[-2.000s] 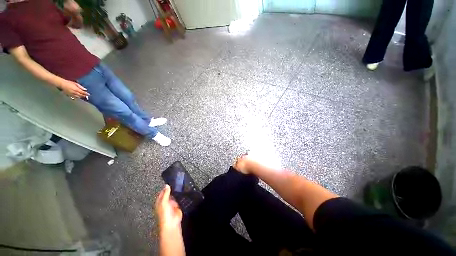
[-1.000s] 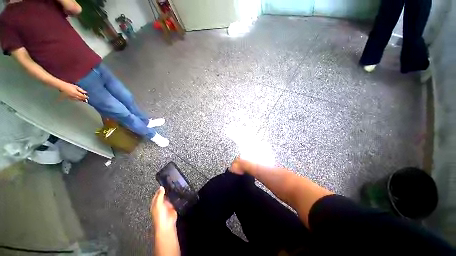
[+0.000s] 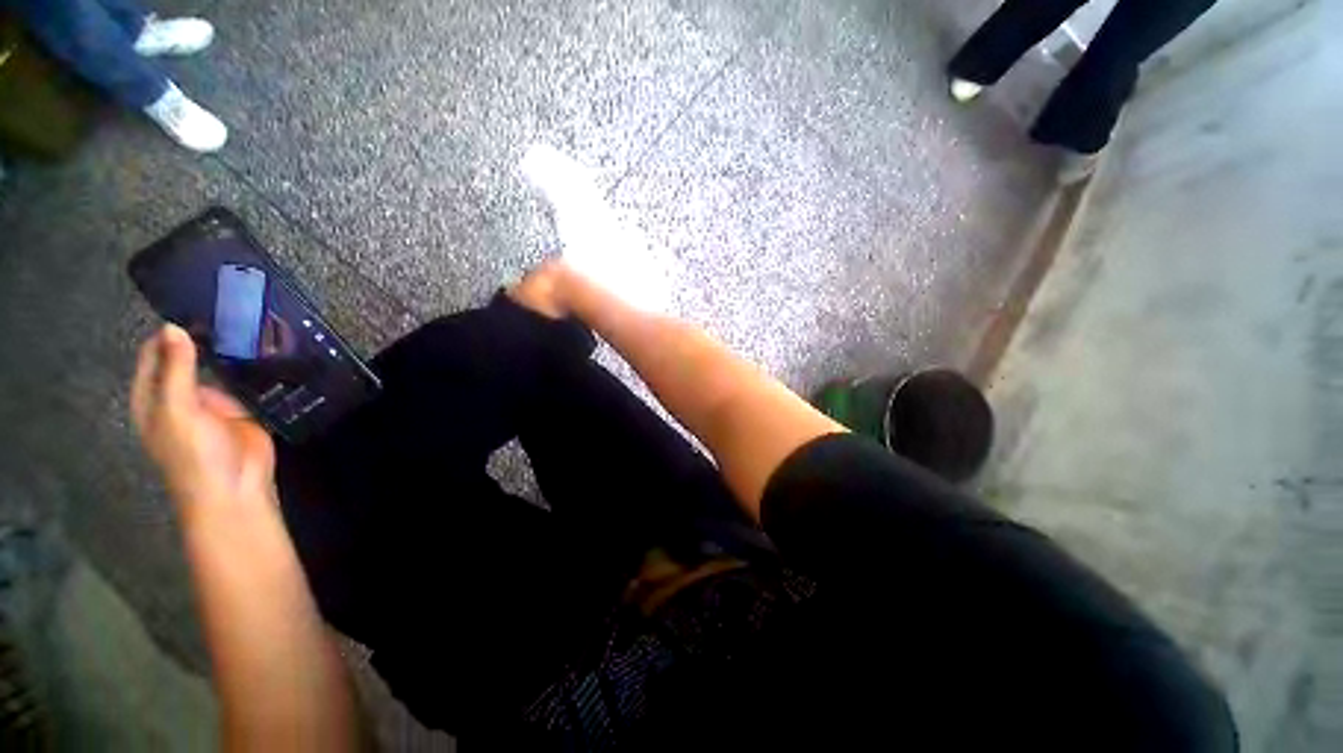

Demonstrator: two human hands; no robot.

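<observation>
A black smartphone (image 3: 273,331) with a lit screen is tilted over the left side of my lap. My left hand (image 3: 203,427) holds it from its lower left edge, thumb along the side. My right hand (image 3: 545,288) rests on the knee of my black trousers (image 3: 442,397); its fingers are mostly hidden, and I cannot tell whether they hold anything.
A green bucket (image 3: 862,406) with a dark round opening stands on the speckled floor by the pale wall (image 3: 1222,397) at right. A person's dark trouser legs (image 3: 1097,81) are at upper right. Another person's white shoes (image 3: 186,118) and blue jeans are at upper left.
The view has tilted down and turned right, so the bucket, phone and my arms sit higher and further left. The upper bodies, door and plants are out of view. The phone is still held.
</observation>
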